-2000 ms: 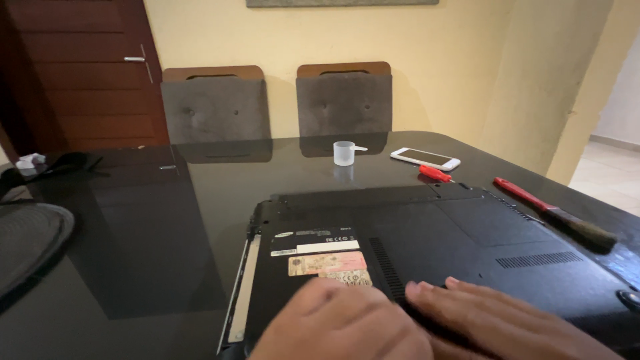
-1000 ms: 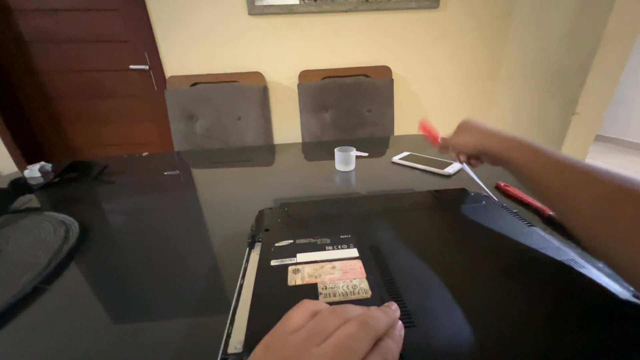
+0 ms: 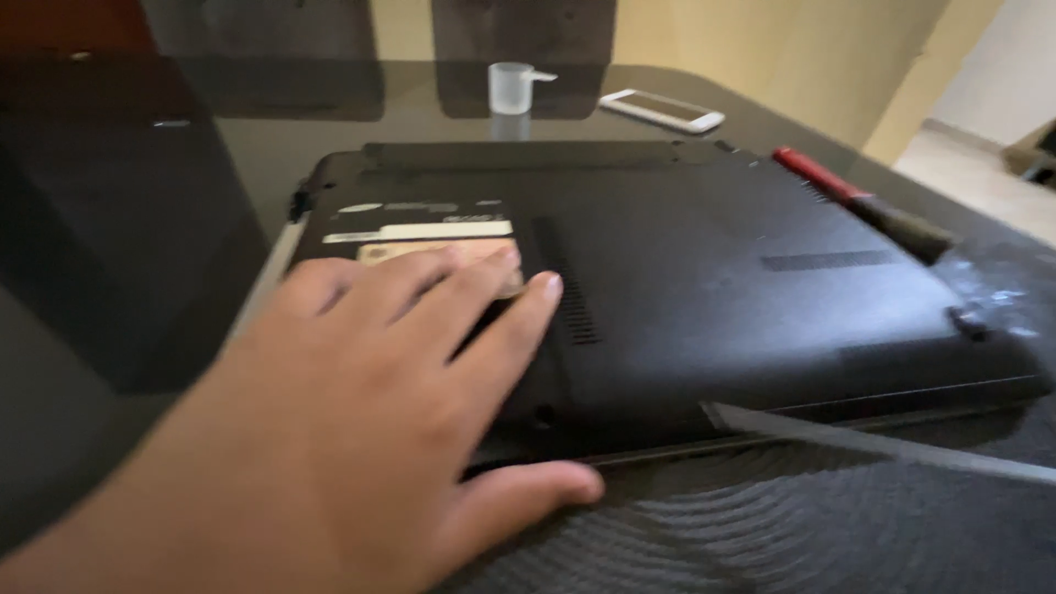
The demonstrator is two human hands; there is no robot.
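Observation:
A black laptop (image 3: 676, 214) lies upside down on the dark glossy table, its underside with vents and stickers facing up. My left hand (image 3: 396, 371) rests on it with fingers apart, over the stickers, the thumb past the near edge. From the right edge of the view comes a thin flat metal blade (image 3: 874, 444), its tip at the laptop's near edge; its handle is out of view. My right hand does not show.
Behind the laptop stand a clear plastic scoop (image 3: 511, 89) and a white smartphone (image 3: 662, 110). A red-handled brush (image 3: 858, 198) lies along the laptop's right side, near crumpled clear plastic (image 3: 990, 285). Chairs are at the far side.
The red-handled tool that my right hand lifted beyond the laptop has left that spot, and a blade now shows at the near edge. My right hand has gone out of view. The view has moved closer.

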